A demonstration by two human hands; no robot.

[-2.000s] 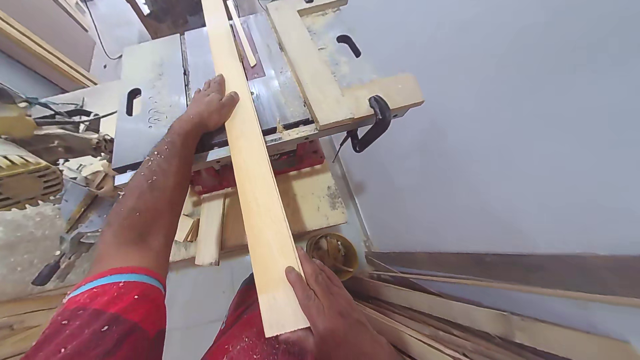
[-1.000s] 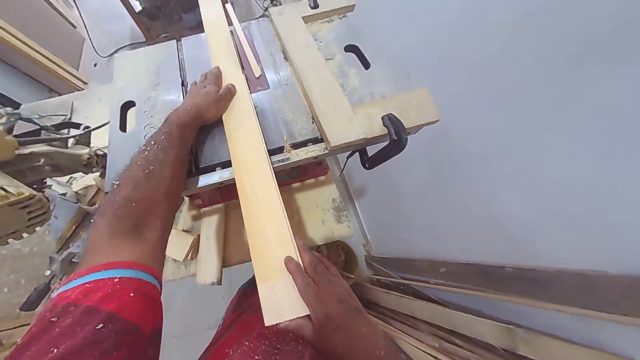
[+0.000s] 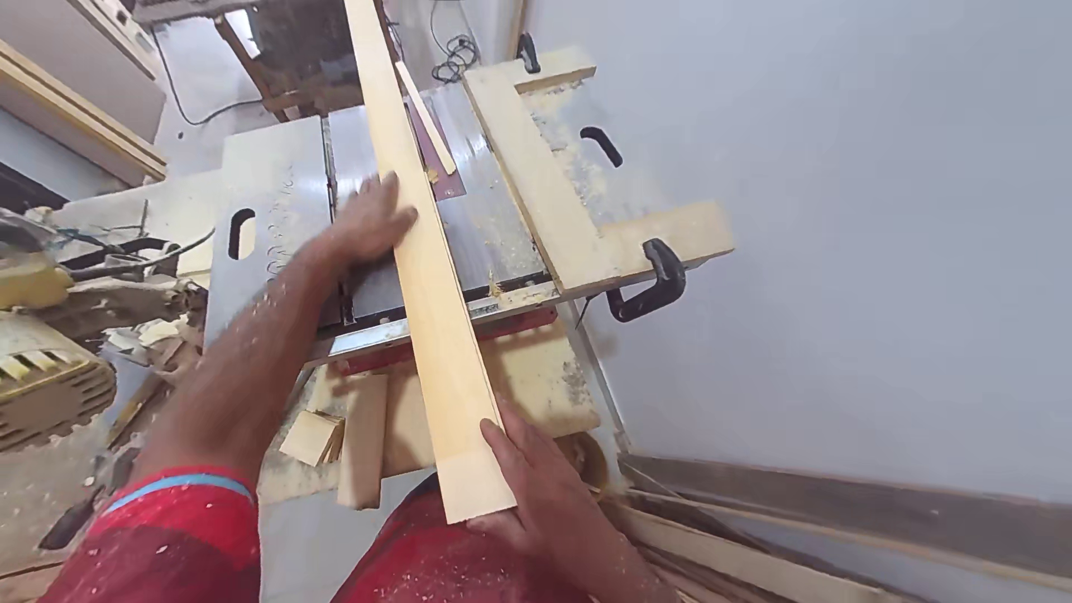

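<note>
A long, pale wooden board (image 3: 431, 310) runs from the top of the view across the table saw's metal top (image 3: 494, 209) and out over its front edge. My left hand (image 3: 374, 219) lies with spread fingers against the board's left edge, thumb on its face. Around the near end, my right hand (image 3: 536, 477) grips the board, thumb on top and fingers partly hidden below. Right of the board, a thin wood strip (image 3: 427, 121) lies over the red throat insert (image 3: 448, 186). The saw blade cannot be made out.
A wooden fence frame (image 3: 544, 184) is held to the table by a black clamp (image 3: 657, 280), with another clamp (image 3: 528, 52) farther back. Offcuts (image 3: 362, 440) lie below the saw. At left is a dusty power tool (image 3: 50, 377); long wood strips (image 3: 754, 548) lie at lower right beside the wall.
Both hands remain on the board. The thin strip beside the board sits nearer to me along the saw top than in the earliest frame. The view has shifted slightly.
</note>
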